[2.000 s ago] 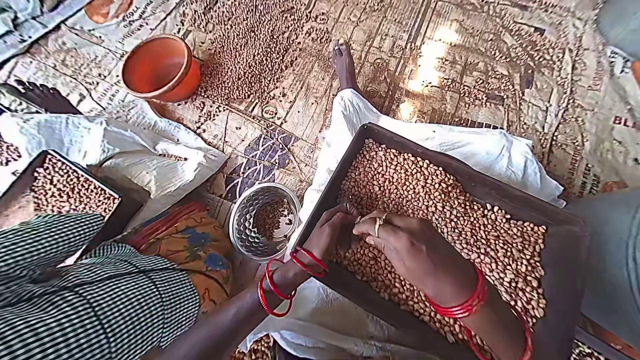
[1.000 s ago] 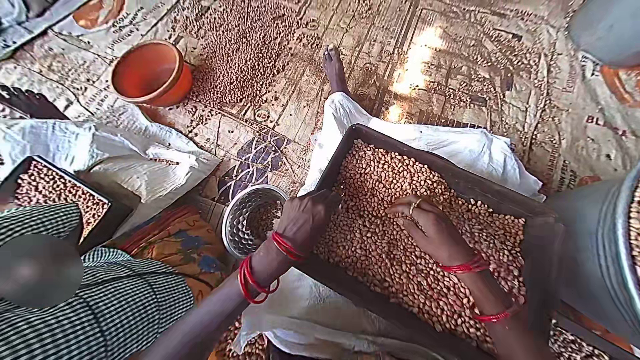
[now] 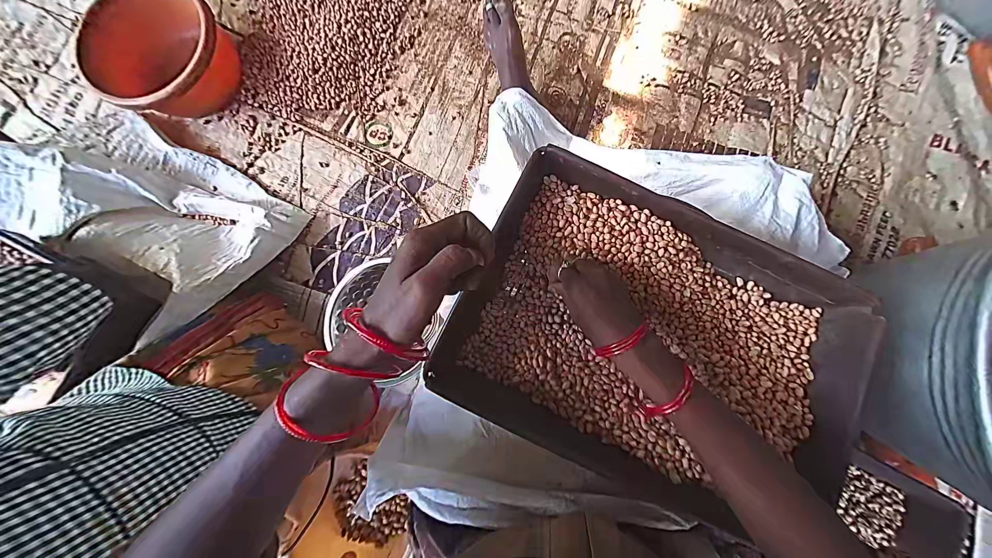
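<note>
A dark rectangular tray filled with light brown nuts or beans rests on white cloth over my lap. My left hand, with red bangles on the wrist, is curled at the tray's left edge, above a metal bowl; whether it holds anything is hidden. My right hand, wearing a ring and red bangles, is low over the nuts with its fingers bent down; the fingertips are hidden, so I cannot tell if they hold any. The bowl is partly covered by my left hand and wrist.
An orange-red tub stands at the upper left beside nuts spread on the floor. A large grey metal container is against the tray's right side. Another person's checked garment fills the lower left. More nuts lie below the bowl.
Two seconds ago my hands were together over the tray's left part; now they are apart. Since one second ago, my right hand has moved left across the nuts and its fingers have curled.
</note>
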